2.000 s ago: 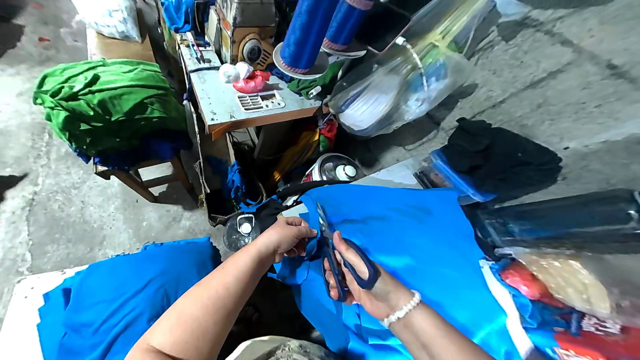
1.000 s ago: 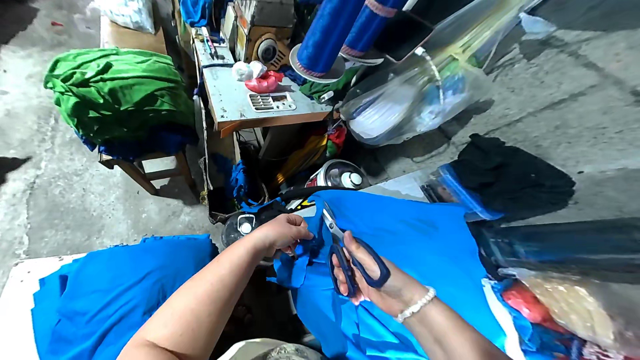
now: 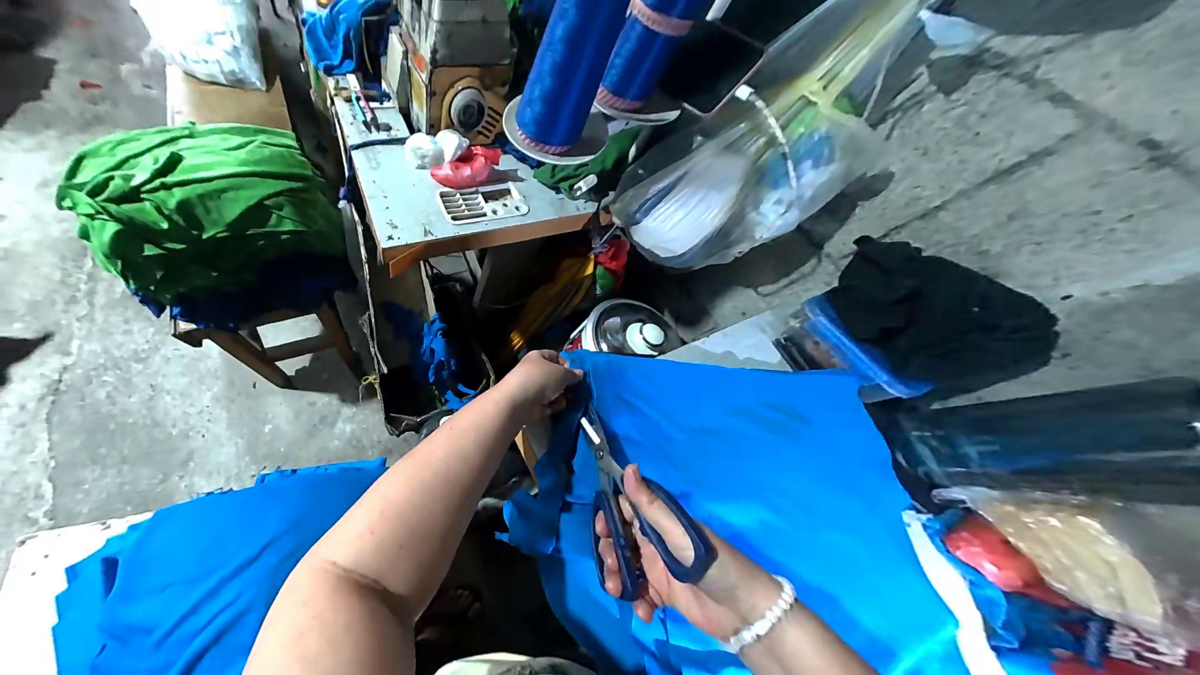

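Note:
A blue fabric piece [image 3: 750,441] lies spread over a surface in front of me. My left hand [image 3: 544,382] pinches its upper left edge, where a narrow strip of the same fabric [image 3: 555,469] hangs down. In my right hand [image 3: 656,553] are scissors with dark blue handles [image 3: 689,548], thumb and fingers through the loops. Their metal blades point up and left at the fabric edge, just below my left hand; the tips are partly hidden by cloth. A white beaded bracelet [image 3: 764,614] circles my right wrist.
Stacked blue fabric [image 3: 225,562] lies at lower left. Green cloth [image 3: 202,202] is piled on a wooden stool [image 3: 262,361]. A worktable [image 3: 403,202] holds blue thread cones [image 3: 572,75]. Plastic bags [image 3: 712,197] and black cloth [image 3: 937,300] lie right, near a round lidded container [image 3: 628,328].
My left hand has moved up along the fabric edge, away from the scissors. More of the strip now hangs below my left hand.

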